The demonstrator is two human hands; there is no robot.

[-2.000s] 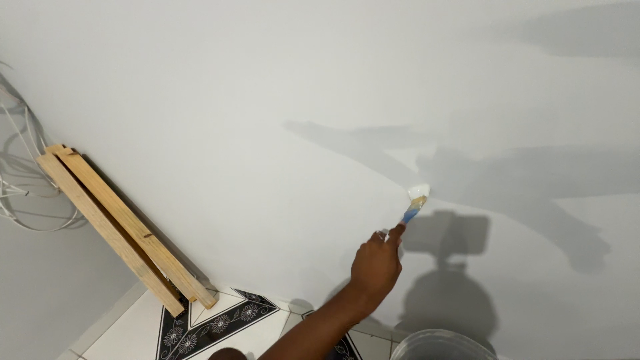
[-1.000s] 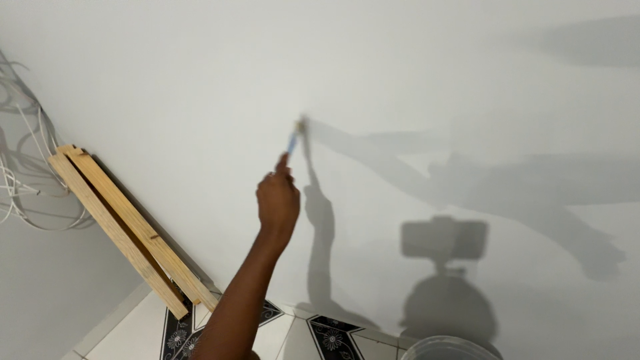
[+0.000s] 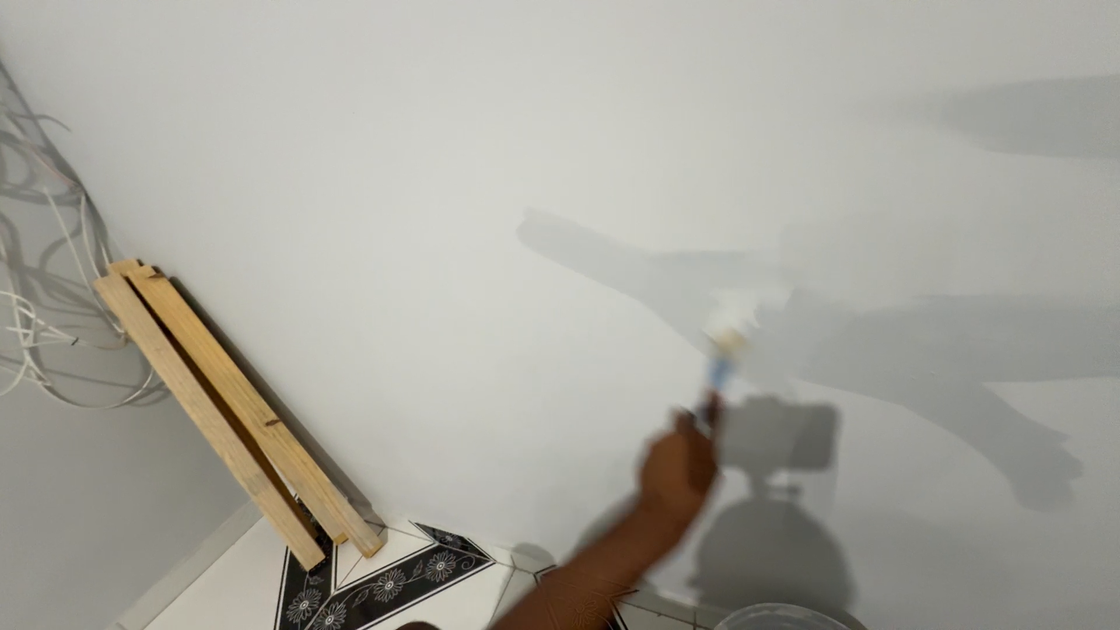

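Observation:
My right hand [image 3: 678, 468] reaches up from the bottom edge and is closed around the blue handle of a paintbrush [image 3: 724, 350]. The brush is blurred, with pale bristles against or very near the light wall [image 3: 420, 219]; contact is unclear. Around the bristles lies a whitish smear, between darker grey patches [image 3: 892, 337] that spread across the wall to the right. A narrow grey streak [image 3: 577, 245] runs up and left from the brush. The rim of a clear, round container [image 3: 787, 617] shows at the bottom edge. My left hand is not in view.
Wooden battens [image 3: 219, 420] lean into the corner at the left, their lower ends on patterned floor tiles [image 3: 394, 582]. Loose white cables [image 3: 52, 337] hang beside them. Shadows of a head and a mounted device [image 3: 779, 437] fall on the wall right of my hand.
My right hand went left with the brush to the end of the grey streak, then came back right and down to the whitish smear. The battens stay in place.

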